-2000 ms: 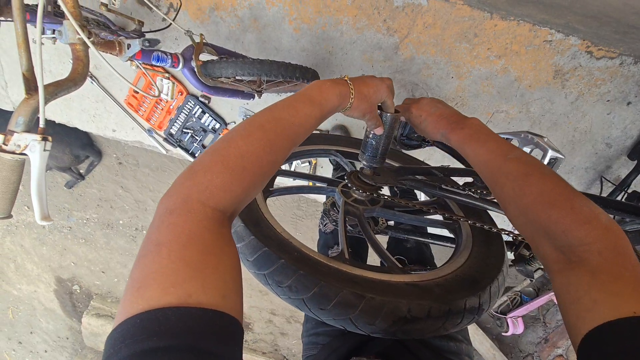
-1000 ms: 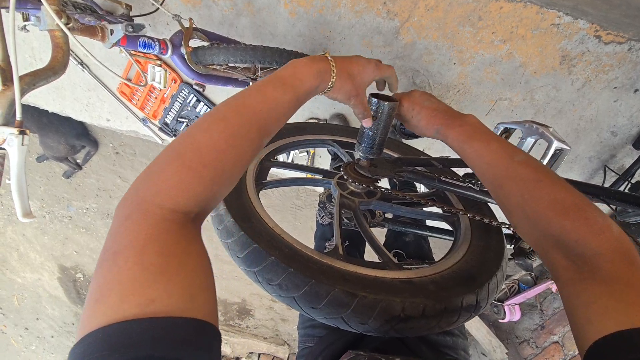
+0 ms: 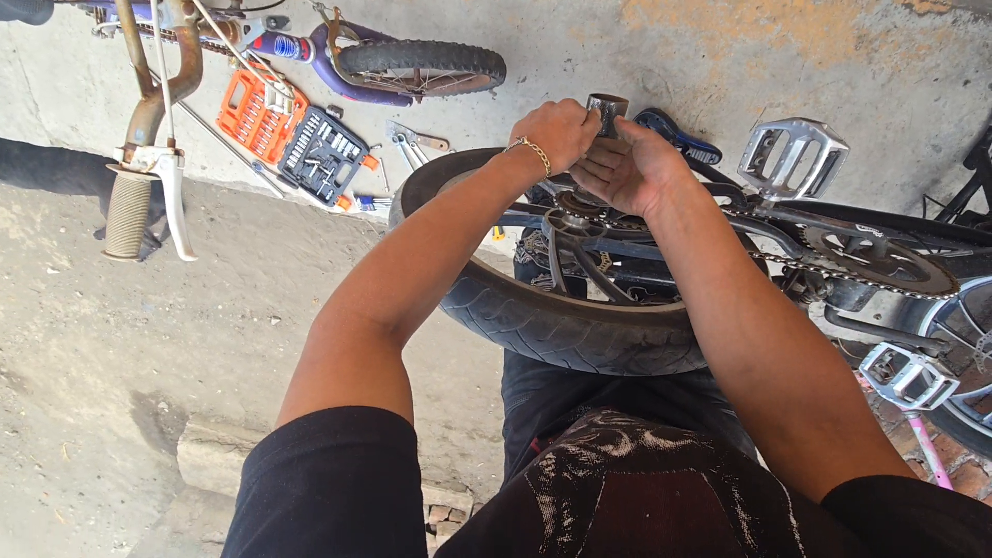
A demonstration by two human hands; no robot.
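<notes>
My left hand [image 3: 556, 133], with a gold chain bracelet on its wrist, grips a short metal tube [image 3: 607, 113] from its left side. My right hand [image 3: 637, 167] is on the tube's other side, palm turned up, thumb against the metal and fingers spread below it. Both hands are over the hub of a spoked bicycle wheel, whose black tire [image 3: 573, 333] lies in front of my body. A sprocket [image 3: 581, 205] shows just under my fingers, with the chain [image 3: 837, 271] running right to a chainring [image 3: 876, 256]. The tube's lower end is hidden behind my hands.
A socket set in an orange and black case [image 3: 322, 155] lies on the concrete beside loose tools [image 3: 411, 143]. A purple bicycle with a small wheel [image 3: 422, 66] and a rusty handlebar [image 3: 182, 77] is at upper left. A pedal [image 3: 794, 159] sticks up at right. A black animal [image 3: 62, 170] is at far left.
The tube, standing over the wheel hub earlier, is now farther up from the hub, between my hands. My right hand has turned palm up. The view has shifted.
</notes>
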